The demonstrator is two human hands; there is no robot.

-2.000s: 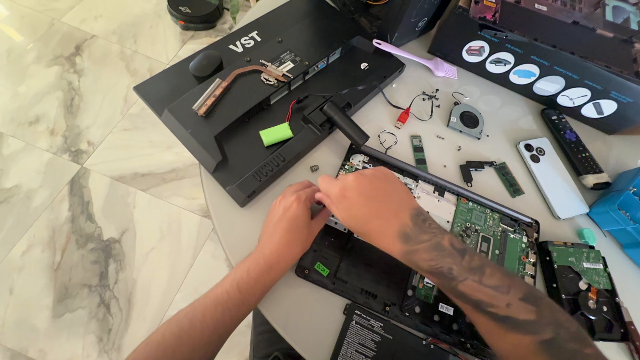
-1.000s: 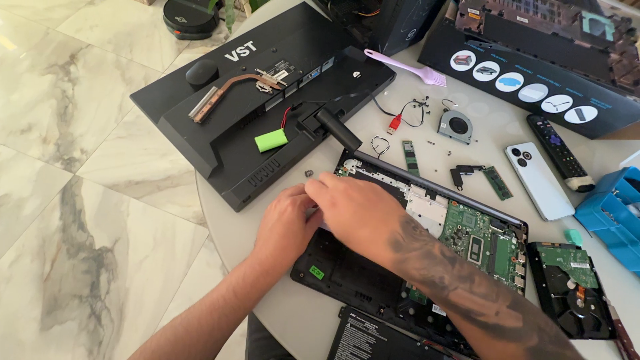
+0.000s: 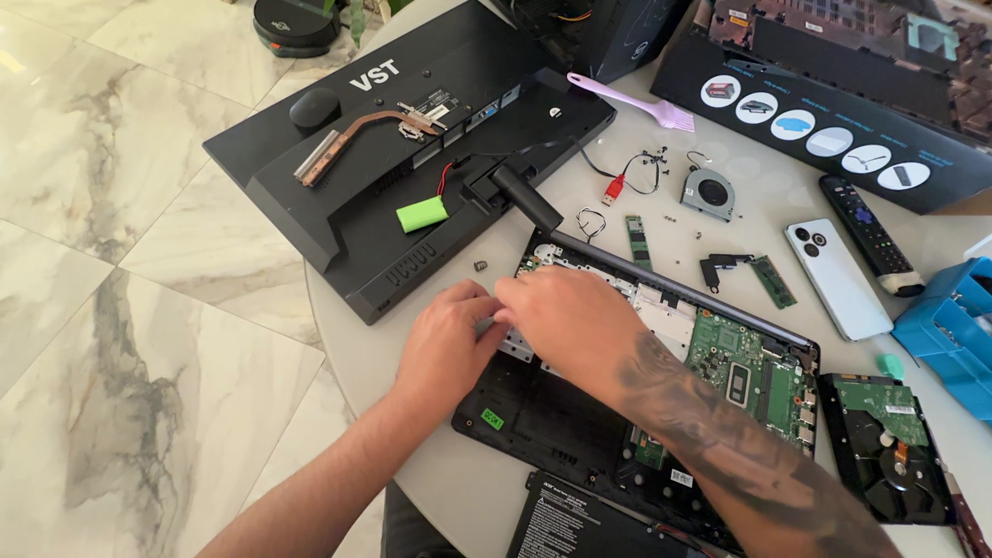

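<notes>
An opened laptop chassis (image 3: 558,411) lies on the round table with its green motherboard (image 3: 725,341) exposed. My left hand (image 3: 453,333) and my right hand (image 3: 570,310) meet over its upper left corner, fingertips together. Whatever may be between the fingers is hidden. A tiny dark metal part (image 3: 480,265) rests on the table just above my left hand. Below the chassis lies an Acer laptop battery (image 3: 577,519). A cooling fan (image 3: 707,192), an M.2 drive (image 3: 638,242) and a memory module (image 3: 773,281) sit beyond the chassis.
A monitor (image 3: 364,178) lies face down, bearing a copper heat pipe (image 3: 364,128) and a green battery pack (image 3: 422,215). On the right are a white phone (image 3: 837,279), a remote control (image 3: 872,232), a blue organizer (image 3: 949,325) and a hard drive (image 3: 887,449). A lilac brush (image 3: 635,102) lies at the back.
</notes>
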